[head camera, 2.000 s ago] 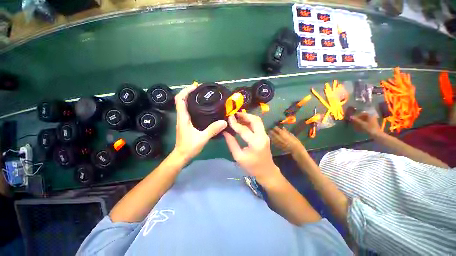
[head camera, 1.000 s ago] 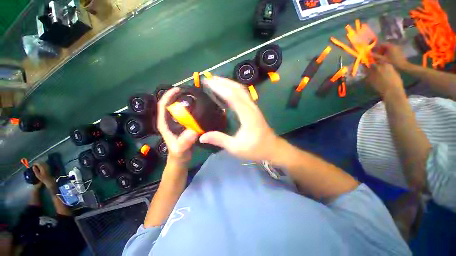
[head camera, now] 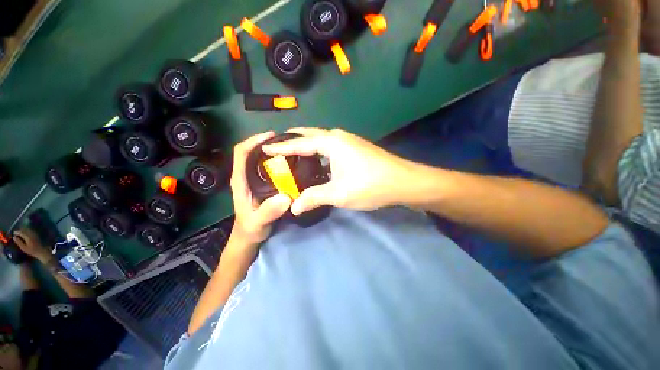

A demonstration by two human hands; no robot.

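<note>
A black round speaker (head camera: pixel 312 170) with an orange strap (head camera: pixel 281 178) across its end is held close to my blue shirt, near the middle. My left hand (head camera: pixel 253 189) grips its left side, with the thumb at the strap's lower end. My right hand (head camera: pixel 344 170) grips its right side, with fingers over the top and the thumb near the strap. The hands hide much of the speaker body. Two black strips with orange ends, one upright (head camera: pixel 239 71) and one lying sideways (head camera: pixel 259 102), are on the green bench beyond my hands.
Black speakers (head camera: pixel 184 133) cluster at the left. More speakers (head camera: pixel 289 58) with orange tabs stand at the top. Other strap pieces (head camera: pixel 415 61) lie at upper right, near a person in a striped garment (head camera: pixel 557 108). A white-blue box (head camera: pixel 78 266), grey crate (head camera: pixel 161 300) and another person's hand (head camera: pixel 30 244) are at left.
The view has shifted and turned, so the bench things sit differently. My hands still hold the speaker, now lower against my shirt. My right fingers have come over its top, by the strap.
</note>
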